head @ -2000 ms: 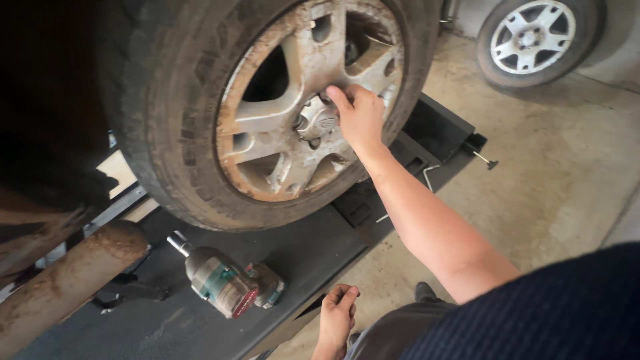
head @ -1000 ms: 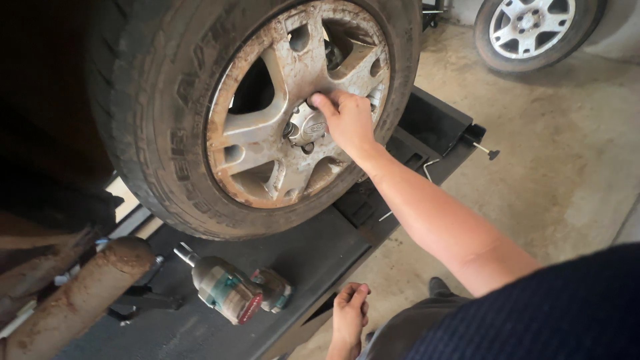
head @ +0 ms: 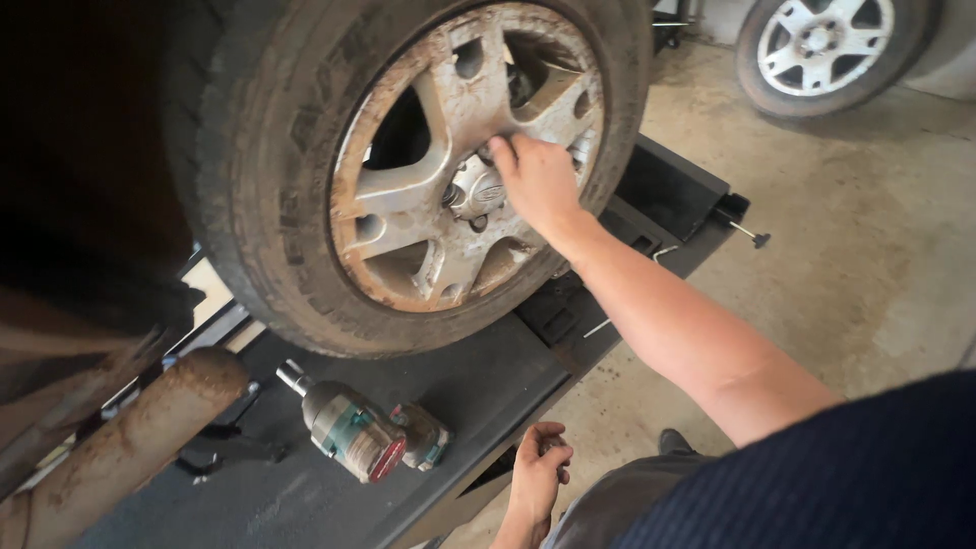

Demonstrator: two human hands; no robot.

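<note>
My right hand [head: 537,179] reaches to the hub of a dirty alloy wheel [head: 473,99] with a mounted tire [head: 267,168]. Its thumb and fingertips touch the lug position beside the silver center cap [head: 482,187]; whatever is between them is hidden. Other lug recesses show at the cap's left and lower edges. Low in the view, my left hand [head: 540,465] is curled around small metal pieces, partly covered by the fingers. A teal and grey cordless impact wrench [head: 354,431] with a chrome socket [head: 293,376] lies on the black platform below the tire.
The black lift platform [head: 457,381] runs diagonally under the wheel, with a knobbed rod [head: 751,234] sticking out at its right end. A rusty cylindrical part [head: 145,427] is at lower left. Another alloy wheel [head: 827,46] stands on the concrete floor [head: 839,267], upper right.
My right hand stays at the same part of the hub, its fingers slightly shifted. My left hand remains low and curled. The wrench has not moved on the platform.
</note>
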